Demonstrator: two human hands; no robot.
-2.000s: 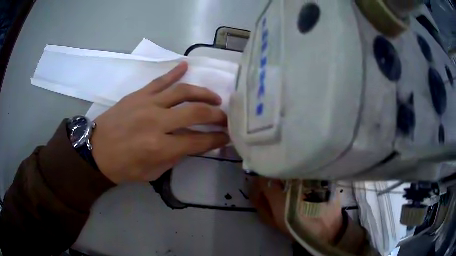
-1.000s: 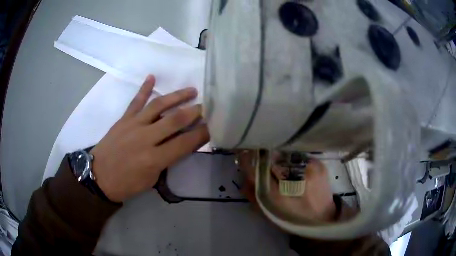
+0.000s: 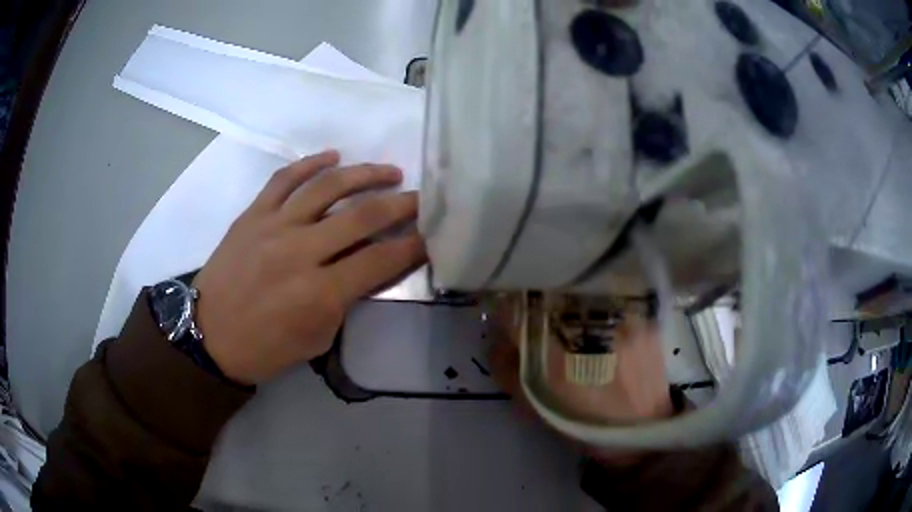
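Observation:
A long white strip with folded edges lies across a larger white cut panel on the machine table. Both run under the cream sewing machine head, which hides the needle area. My left hand lies flat on the fabric with fingers apart, its fingertips close to the machine head. My right hand is behind the guard loop and the ribbed tension knob. Its fingers are mostly hidden, so what it touches cannot be seen.
The large cream take-up guard curves close to the camera. A stack of white strips is at the right under the machine arm. The grey table has a dark-edged plate slot in front of my hands. White fabric shows at the lower left edge.
Since two seconds ago the view has shifted and more of the white panel shows at left below the strip. My left hand remains on the fabric. In the last second little has moved.

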